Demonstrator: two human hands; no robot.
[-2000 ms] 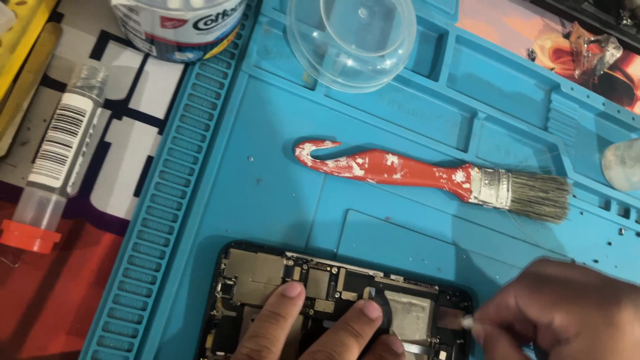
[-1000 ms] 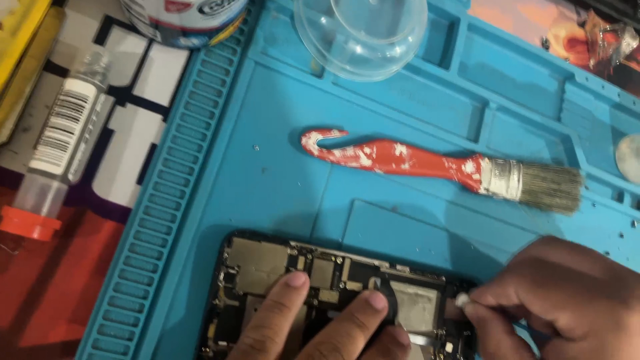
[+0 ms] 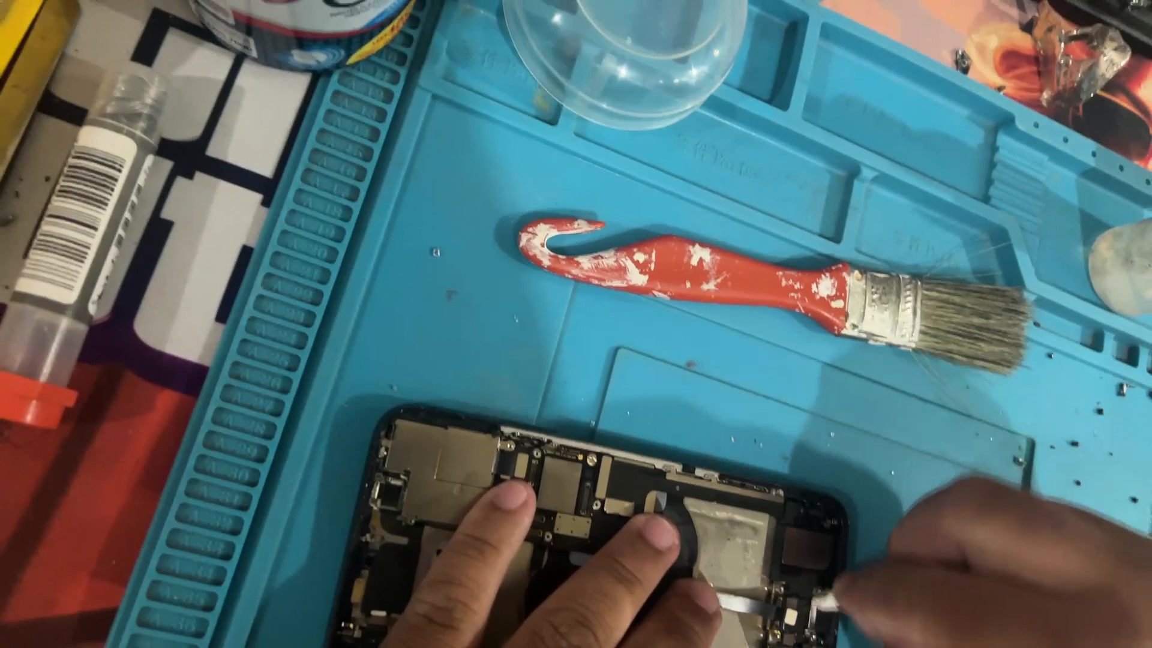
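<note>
An opened smartphone with its circuit board and metal shields bare lies at the bottom of the view, partly cut off. My left hand rests on it with the fingers spread, fingertips pressing on the board and a black round part. At the phone's right edge, my right hand pinches a small white item, too small to name, and looks slightly blurred. A pale strip runs between the left fingertips and the right side of the phone.
A paint-flecked red brush lies on the blue silicone repair mat beyond the phone. Behind it stands a clear plastic container. A printed tub and a capped clear tube are at the left. Small screws or bits dot the mat.
The view has shifted slightly. My left hand stays on the phone, and my right hand remains at its right edge with the small white item.
</note>
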